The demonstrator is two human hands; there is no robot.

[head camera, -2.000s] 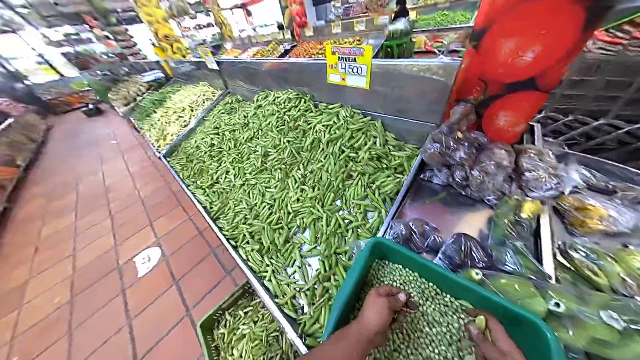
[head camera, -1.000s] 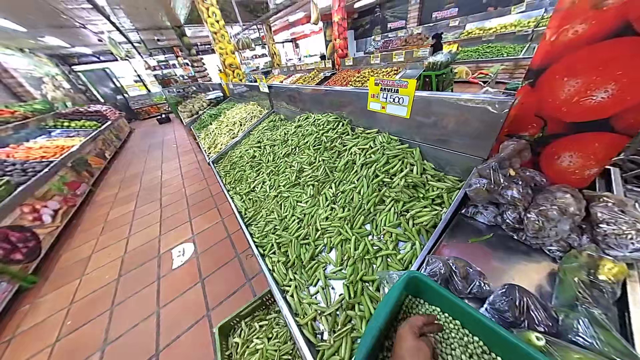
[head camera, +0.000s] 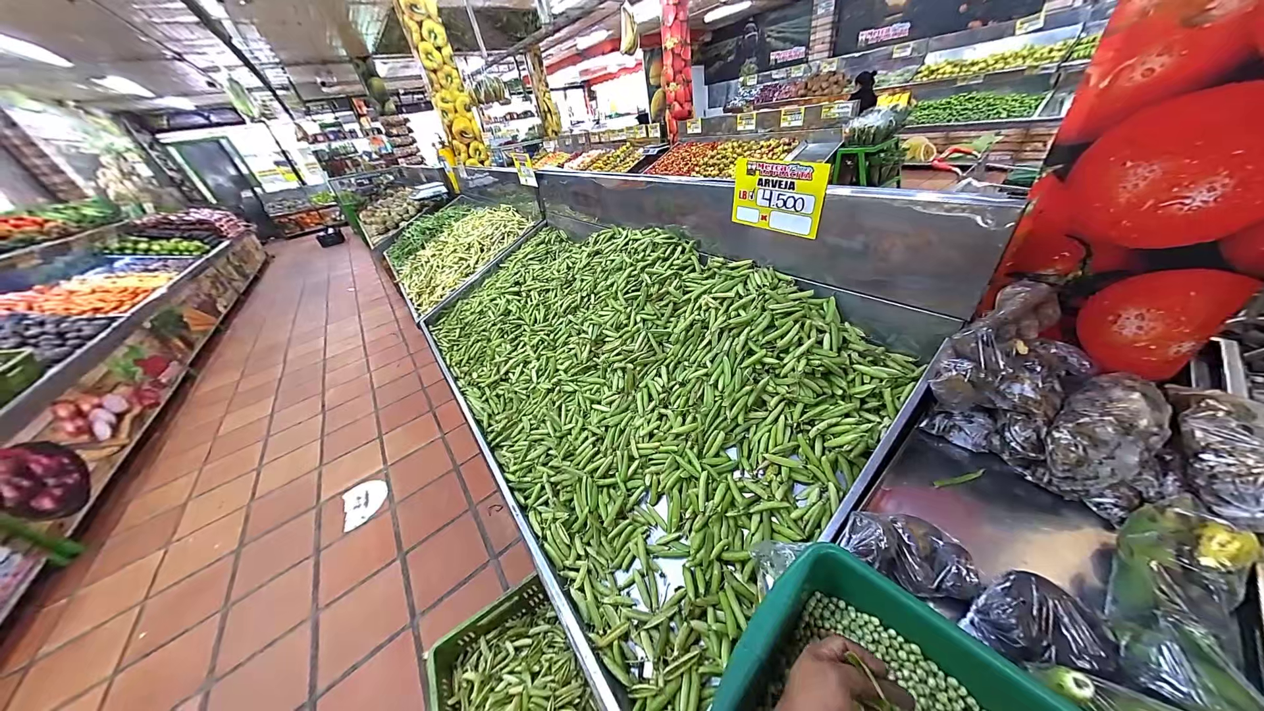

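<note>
At the bottom edge of the head view, my left hand (head camera: pixel 839 676) is curled over the shelled green peas (head camera: pixel 913 652) in a green plastic basket (head camera: pixel 765 632). A thin, greenish strip, perhaps part of a pod, shows at its fingers; the frame cuts off the rest. My right hand is out of view. Beyond the basket, a metal display bin holds a broad heap of green pea pods (head camera: pixel 652 365). A lighter green crate (head camera: pixel 441 657) with paler pods (head camera: pixel 518 667) stands left of the basket, against the bin's edge.
A yellow price sign (head camera: pixel 780 197) hangs on the metal divider (head camera: pixel 889 247). Plastic-wrapped dark produce (head camera: pixel 1027 617) lies on the metal shelf at right. A tiled aisle (head camera: pixel 286 494) runs at left, with a white scrap (head camera: pixel 364 504) on it and produce stands beyond.
Two seconds ago both hands were over the peas; now only my left hand shows, and my right hand is out of view. The view has swung up and left, showing more of the aisle.
</note>
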